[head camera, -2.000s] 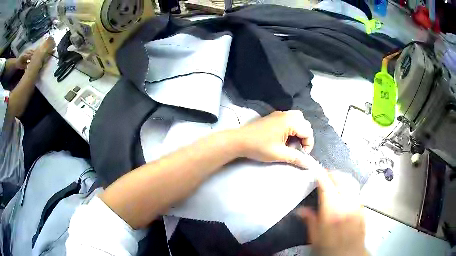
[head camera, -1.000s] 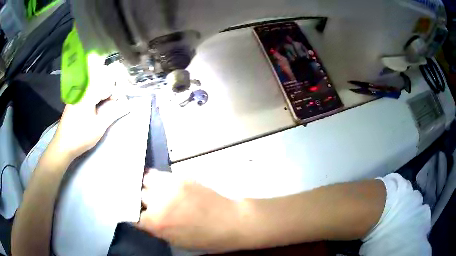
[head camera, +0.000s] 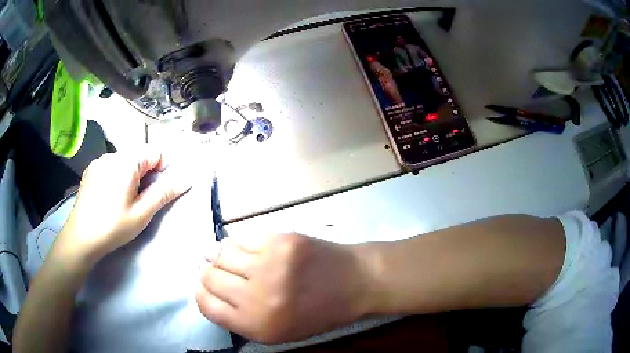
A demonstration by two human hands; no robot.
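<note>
The pale reverse of the garment piece (head camera: 148, 283) lies on the machine bed, running up to the needle area (head camera: 162, 103), which is overexposed. A narrow dark strip (head camera: 216, 207) shows along its right edge. My left hand (head camera: 121, 200) lies on the fabric at the left, thumb and fingers apart, just in front of the needle area. My right hand (head camera: 266, 286) is closed on the fabric's right edge, below the dark strip. The pale round knob (head camera: 206, 115) hangs just above the bed.
A lit smartphone (head camera: 414, 96) lies on the machine bed at the right. Thread snips (head camera: 525, 118) lie further right. A neon green tag (head camera: 67, 114) hangs at the left of the machine head (head camera: 117, 41). Dark fabric (head camera: 34, 138) is at the far left. A small purple-blue part (head camera: 261, 129) sits beside the knob.
From two seconds ago, the view has swung onto the machine head and phone. Since one second ago, my left hand's fingers show lower, the dark strip looks narrower and the black fabric below my right hand is mostly out of sight.
</note>
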